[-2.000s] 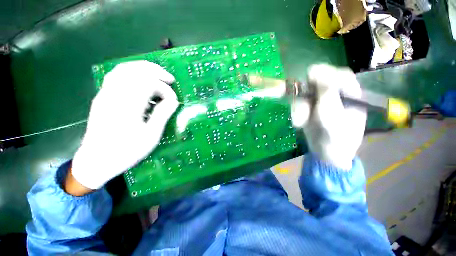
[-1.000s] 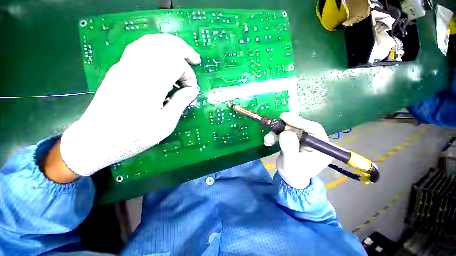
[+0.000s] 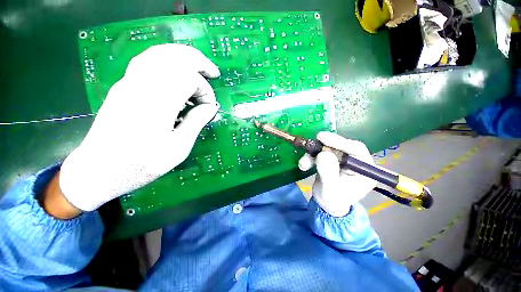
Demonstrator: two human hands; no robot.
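A green printed circuit board (image 3: pixel 274 63) lies solder side up on the green worktop, slightly tilted in view. My left hand (image 3: pixel 143 120), in a white glove, is over the board's left half with thumb and forefinger pinched on the thin solder wire (image 3: pixel 45 121), which runs in from the left edge. A short end sticks out past the fingertips. My right hand (image 3: pixel 337 177), gloved, holds the dark soldering iron (image 3: pixel 365 168) with a yellow end like a pen. Its copper-brown tip is at the board's middle, by the wire's end. Whether the tip touches is unclear.
A yellow-and-black iron holder (image 3: pixel 372 16) stands at the upper right, beside a black parts box (image 3: pixel 404 54) with white crumpled material. A blue sleeve (image 3: pixel 485 117) shows at the right edge. Dark racks (image 3: pixel 497 217) stand over the grey floor with yellow lines at lower right.
Since two seconds ago the iron's tip has come down to the board's middle and the right hand has lowered. In the last second, the board and left hand show slightly further left in view.
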